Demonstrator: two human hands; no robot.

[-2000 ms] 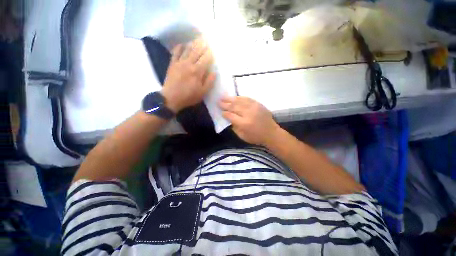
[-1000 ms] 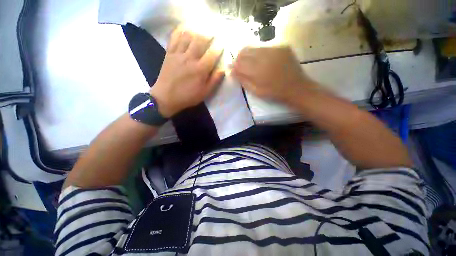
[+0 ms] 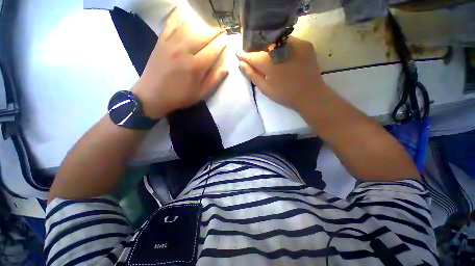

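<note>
A white fabric panel lies under the sewing machine head, its lower end at the table's front edge. A black fabric panel lies beside and partly under it, hanging over the front edge; its upper part shows left of my left hand. My left hand lies flat on the panels with fingers spread, fingertips near the lit presser foot. My right hand is right of the foot, thumb and finger together at the white panel's right edge. The fabric between those fingertips is hard to make out.
Black-handled scissors lie at the right on the white table, pointing away. A blue item hangs below the table edge at the right. Stacked pale pieces are at the far left edge.
Both hands and the panels are now close to the needle area; my right hand has moved up from the panel's lower end. The view has shifted, and the machine head shows larger at the top.
</note>
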